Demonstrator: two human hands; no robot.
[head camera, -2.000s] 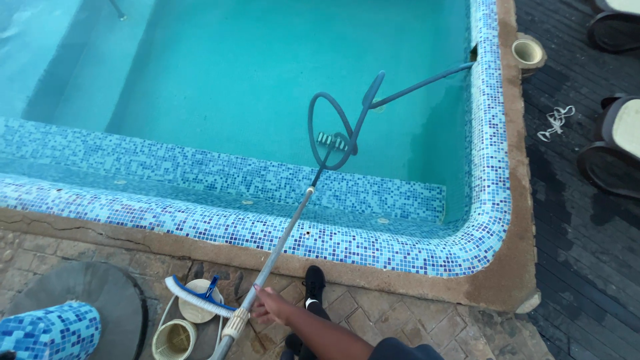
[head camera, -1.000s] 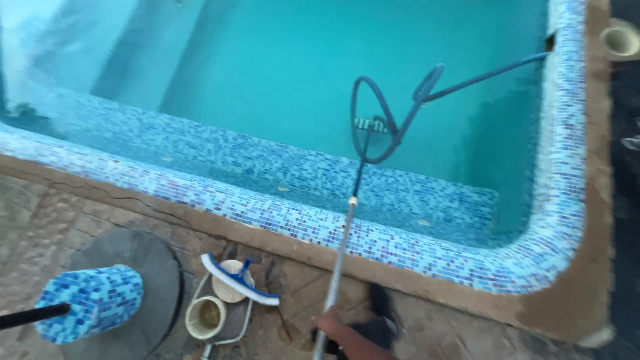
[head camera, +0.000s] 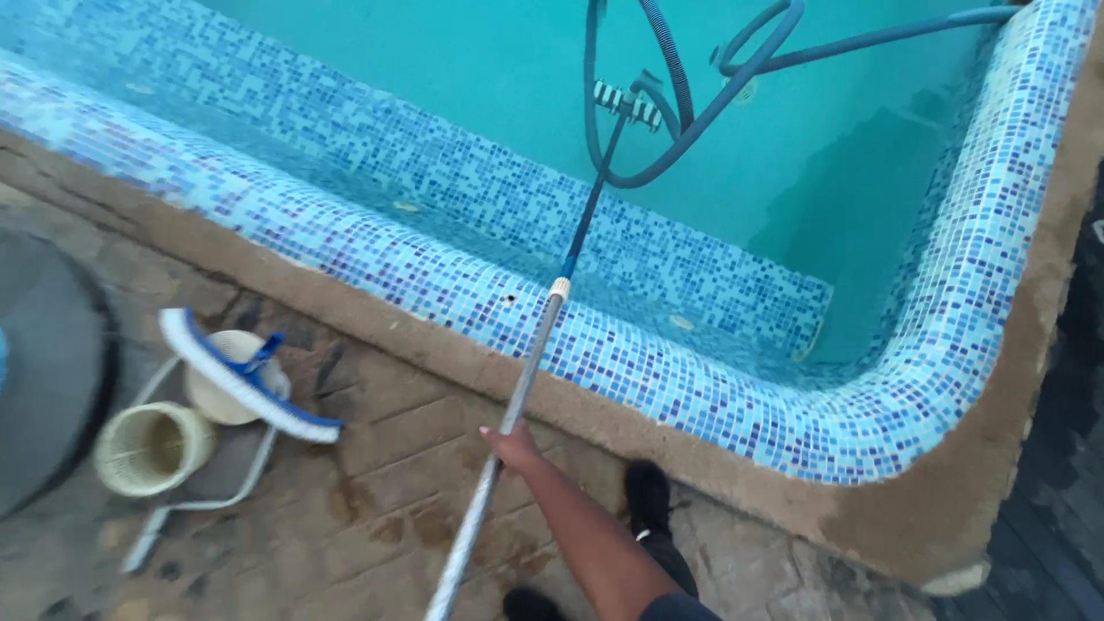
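My right hand (head camera: 515, 450) is closed around the silver telescopic pole (head camera: 536, 354) at the lower centre. From there the pole reaches over the tiled pool edge into the water. A pool vacuum head (head camera: 628, 105) with pale rollers is at its far end, under or at the water. A blue-grey vacuum hose (head camera: 729, 90) loops around the vacuum head and runs to the pool wall at the upper right. My left hand is out of view.
On the brick paving at the left lie a blue and white pool brush (head camera: 250, 379), a cream basket (head camera: 155, 450), a round cream lid (head camera: 226, 371) and a bent metal frame (head camera: 250, 483). Beside them is a dark round slab (head camera: 43, 362). A stone coping (head camera: 414, 345) borders the mosaic pool edge.
The view has come closer to the pool corner and the vacuum head. My right hand stays on the pole. One second ago the hose made a narrower loop around the vacuum head.
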